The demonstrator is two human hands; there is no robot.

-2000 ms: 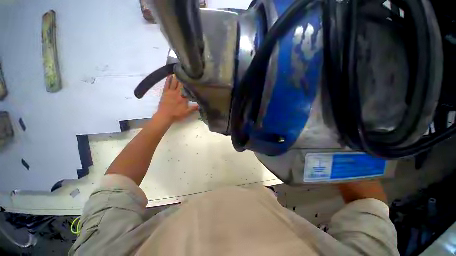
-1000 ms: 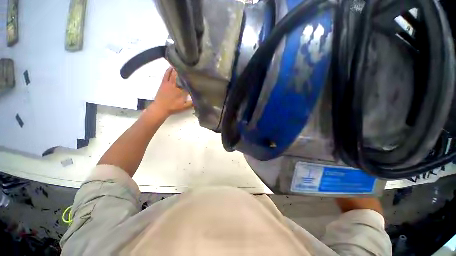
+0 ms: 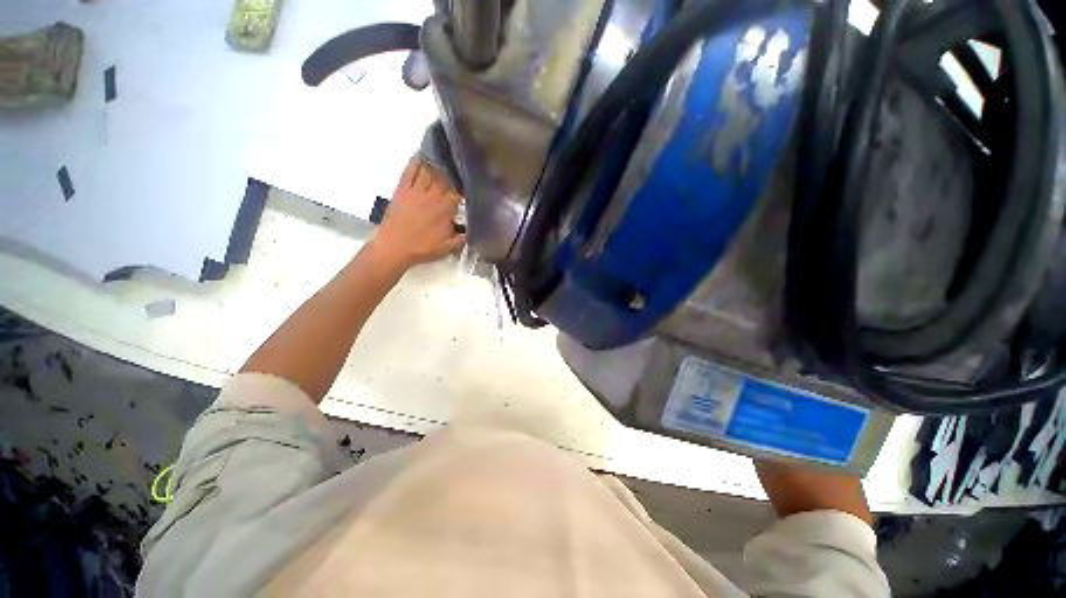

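The straight knife cutting machine [image 3: 690, 175] fills the upper right, with a blue motor band, looped black cable and a blue-labelled box. My left hand [image 3: 423, 222] is beside the machine's front, at the edge of the white-topped fabric lay [image 3: 175, 140]; its fingers are bent and partly hidden by the machine. Whether it holds anything I cannot tell. Only my right wrist [image 3: 818, 485] shows below the machine; the hand itself is hidden behind the control box [image 3: 766, 411]. The knife blade is hidden. A dark curved lever [image 3: 357, 53] sticks out left of the machine.
A brown taped block weight [image 3: 41, 64] and a yellowish bar weight [image 3: 254, 21] lie on the lay. Dark and white offcuts [image 3: 988, 456] lie at the right on the table [image 3: 386, 350]. Dark scraps litter the floor [image 3: 70, 409] at lower left.
The view has shifted and turned. The weights and the lay's cut edge now sit higher in the picture. The offcuts at right have come into view. My left hand's fingers look more bent.
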